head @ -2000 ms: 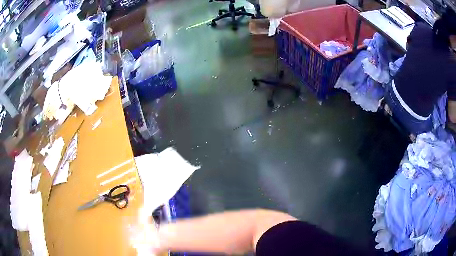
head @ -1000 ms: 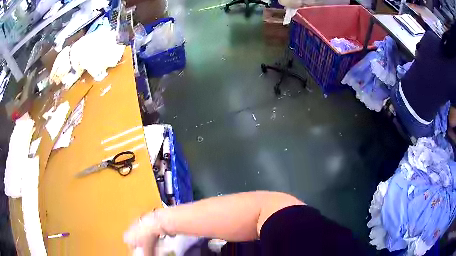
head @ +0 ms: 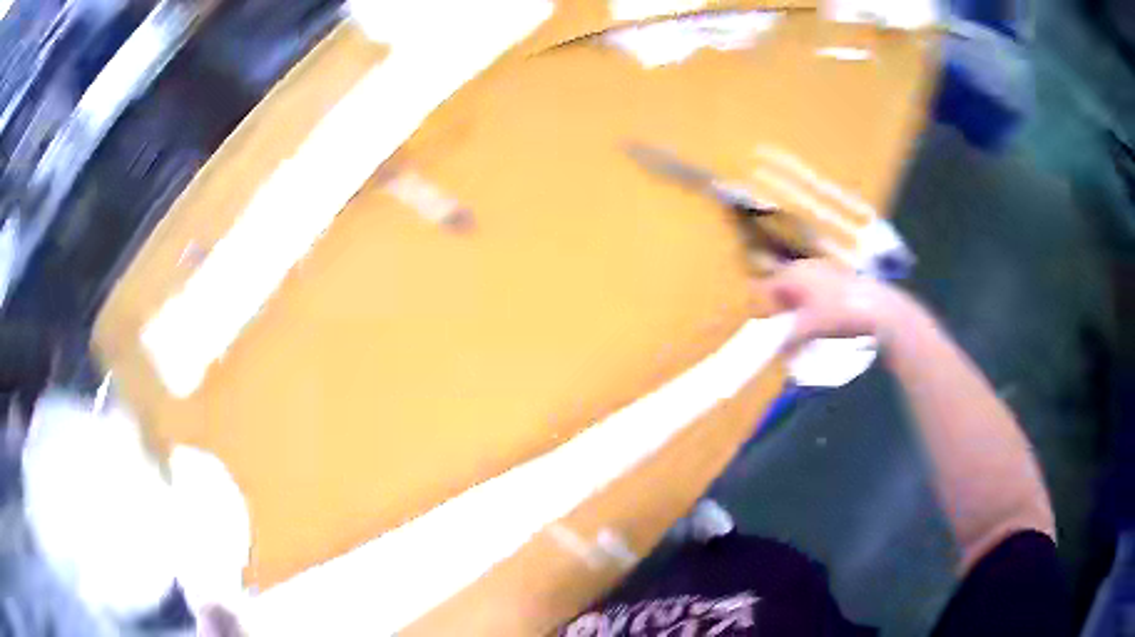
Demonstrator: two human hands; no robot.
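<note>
The frame is blurred. A long white lace strip [head: 535,498] lies stretched along the near edge of the tan table. My right hand [head: 815,296] is shut on its right end; a white piece hangs below the hand, over the table edge. My left hand [head: 219,620] is small, blurred and cut off by the bottom edge, beside the strip's left end; its grip cannot be made out. A white lace heap [head: 106,523] lies beyond it at the left. Shears [head: 697,174] lie just beyond my right hand, handles partly hidden near it.
A flat white strip [head: 286,237] lies along the table's far side. A blurred marking pen [head: 429,202] lies near it. White line marks [head: 815,193] are beside the shears. White scraps [head: 697,35] lie at the top. A blue crate [head: 977,93] stands on the dark green floor.
The view has swung left and down over the table. My right hand has moved onto the table's near edge, now with the lace strip stretched out from it. My left hand has come partly into view.
</note>
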